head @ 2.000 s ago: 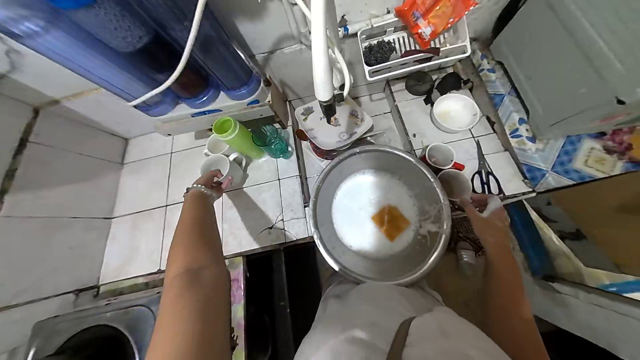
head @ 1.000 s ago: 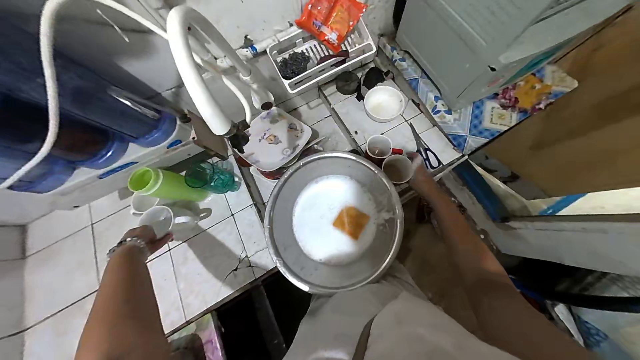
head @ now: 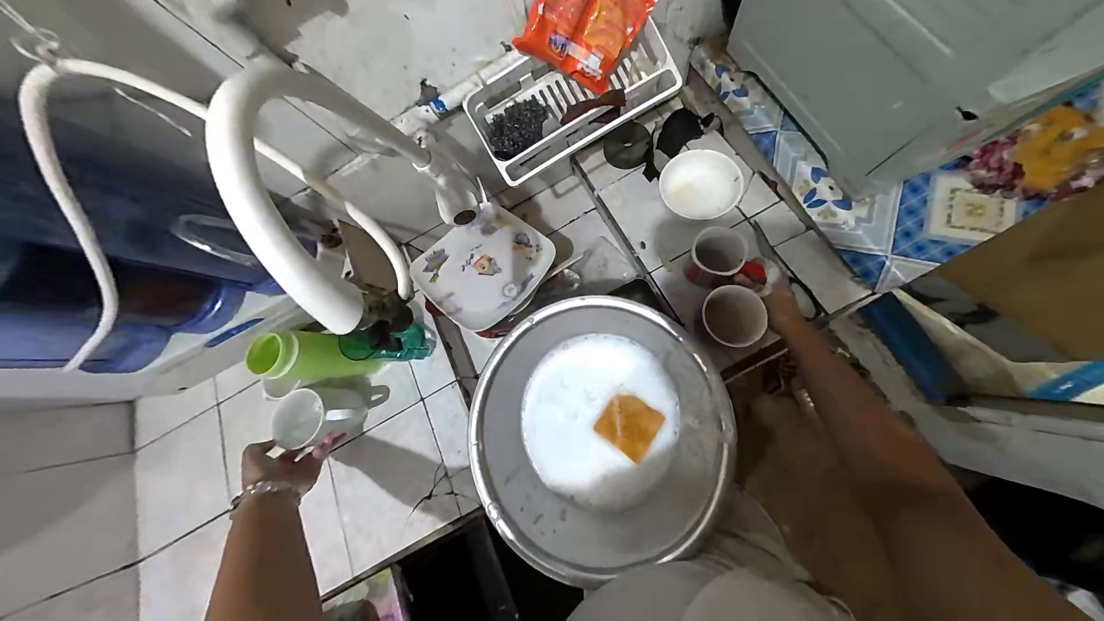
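Observation:
My left hand point(head: 285, 470) is closed around the lower side of a white mug point(head: 298, 420), beside a green plastic tumbler point(head: 315, 354) lying on its side and a teal clear container point(head: 410, 342). A second pale cup is partly hidden behind the mug. At the right, my right hand point(head: 776, 293) is at a red-handled mug point(head: 718, 252) and a white mug point(head: 735, 316); its exact grip is unclear. Between my hands, a large metal basin point(head: 509, 517) holds white suds with an orange sponge point(head: 630, 427) on them.
A white faucet point(head: 259, 207) arches over the left counter. Patterned plates point(head: 483, 266) are stacked behind the basin. A white bowl point(head: 701, 185) and a white plastic rack point(head: 573, 125) with an orange packet point(head: 586, 39) stand farther back. Scissors lie partly hidden by my right hand.
My right hand has moved up from the nearer white mug toward the red-handled mug. My left hand still holds its white mug. The view has shifted.

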